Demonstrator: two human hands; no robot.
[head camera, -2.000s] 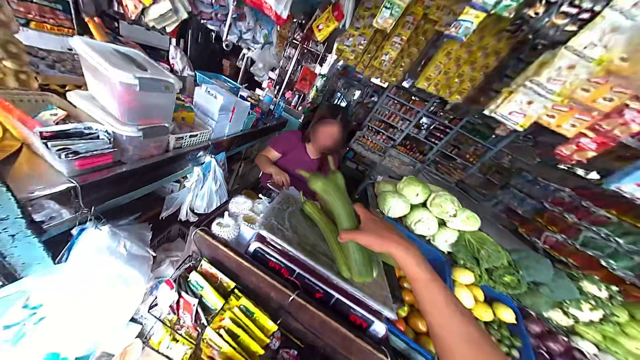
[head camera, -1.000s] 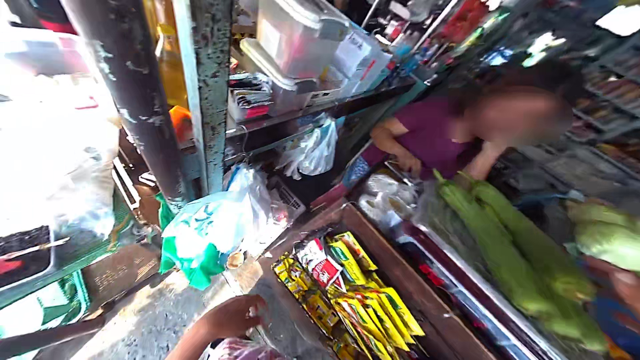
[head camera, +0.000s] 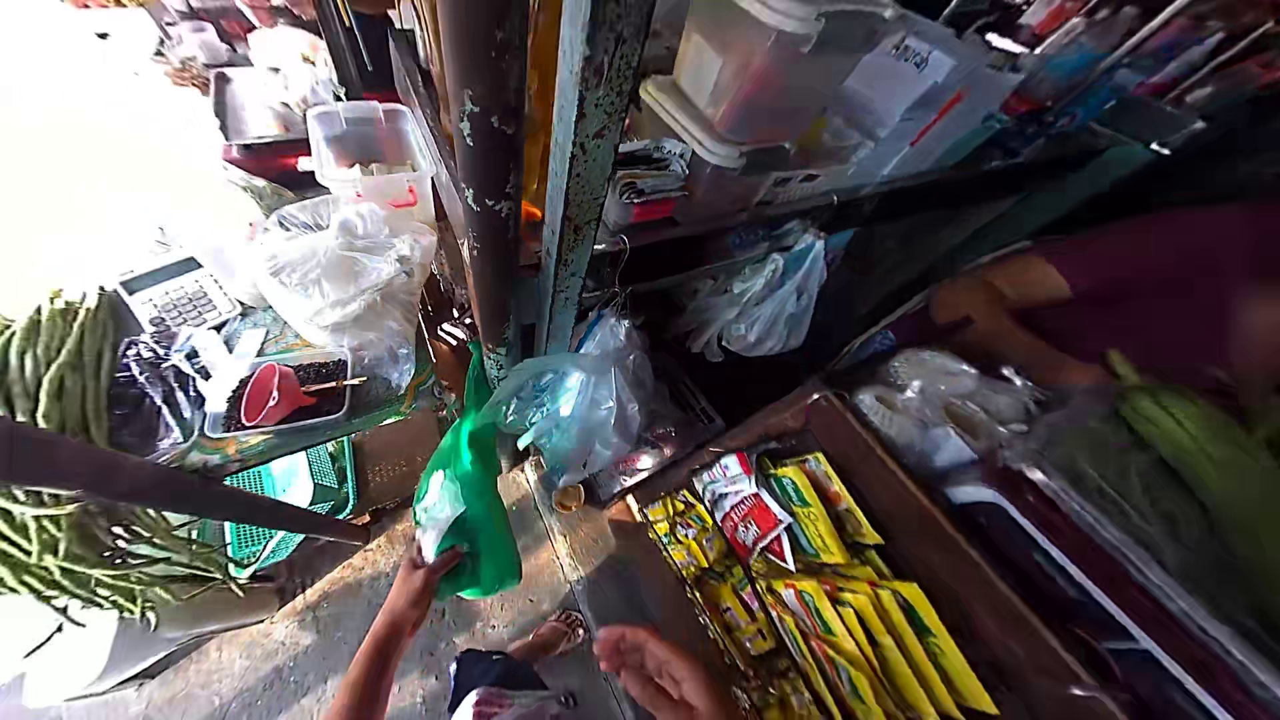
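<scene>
My left hand (head camera: 428, 580) grips the lower left side of a green plastic bag (head camera: 485, 510), which hangs beside a worn metal post. White plastic shows between the fingers and the green bag. My right hand (head camera: 665, 672) is low in the middle, empty, its fingers apart, just left of a wooden box (head camera: 925, 530) of yellow seasoning packets (head camera: 850, 640). Clear and white plastic bags (head camera: 585, 400) hang right of the green one. Long green gourds (head camera: 1190, 430) lie at the far right, partly blurred.
A person in a purple top (head camera: 1170, 290) is across the counter. At left are a calculator (head camera: 180, 295), a tray of dark grains with a red scoop (head camera: 275, 395), long green beans (head camera: 90, 540) and a green basket (head camera: 335, 490). A dark pole (head camera: 170, 485) crosses the lower left.
The view has swung left. My right hand, on a green gourd two seconds ago, is now off it and empty. My left hand has moved to the green bag and taken hold of it.
</scene>
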